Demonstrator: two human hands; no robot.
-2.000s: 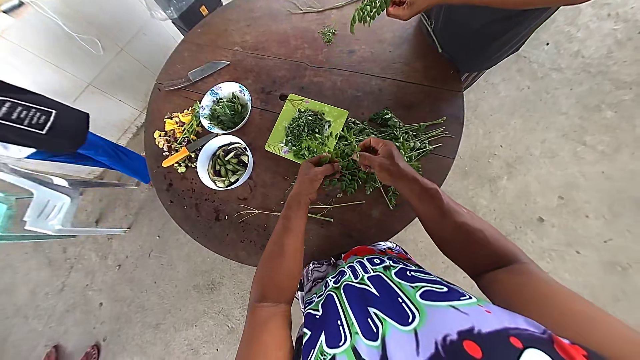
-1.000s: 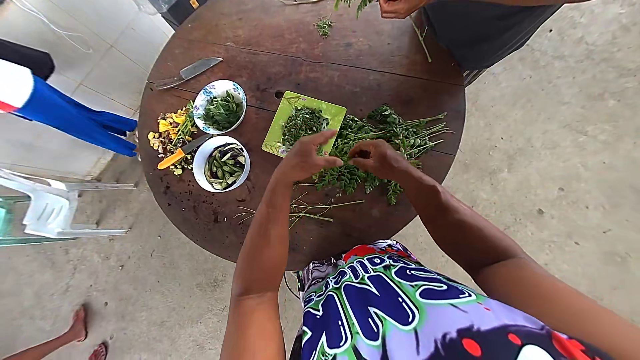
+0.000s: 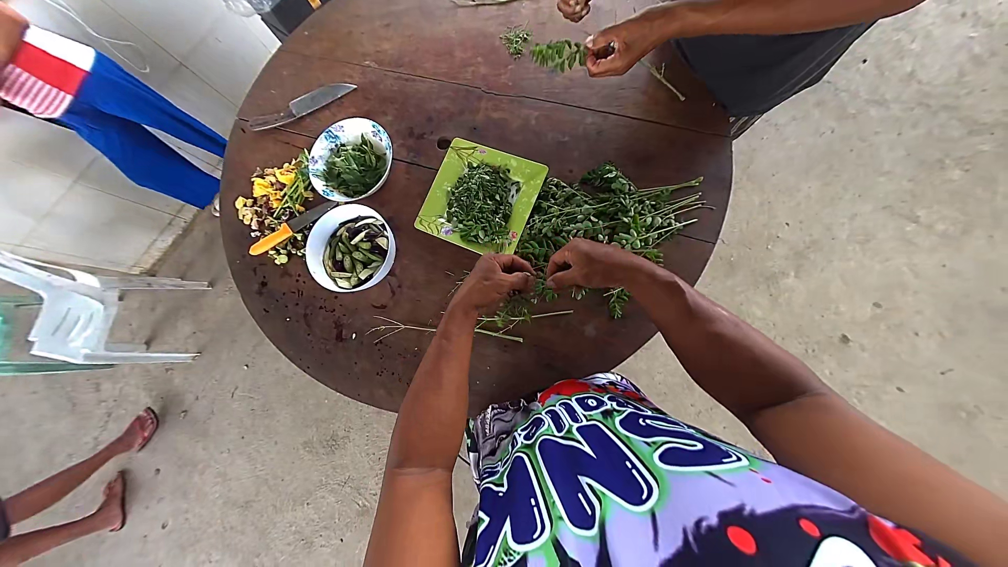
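My left hand (image 3: 494, 282) and my right hand (image 3: 587, 266) are close together over the near edge of a pile of leafy green stems (image 3: 606, 213). Both have their fingers pinched on a leafy sprig, mostly hidden by the fingers. Just beyond my left hand lies a square green plate (image 3: 437, 206) holding plucked leaves (image 3: 480, 201). Stripped stems (image 3: 449, 327) lie on the wooden table on the side toward me.
Left of the plate stand a bowl of leaves (image 3: 315, 161) and a bowl of cut green vegetables (image 3: 316, 256). A knife with an orange handle (image 3: 272, 239) rests by yellow trimmings (image 3: 272, 189); another knife (image 3: 321, 98) lies behind. Across the table, a person's hands (image 3: 622, 47) hold a sprig.
My left hand has come back from over the plate to beside my right hand. Across the table, the other person's sprig is lower in view. At left, the person in blue trousers has moved.
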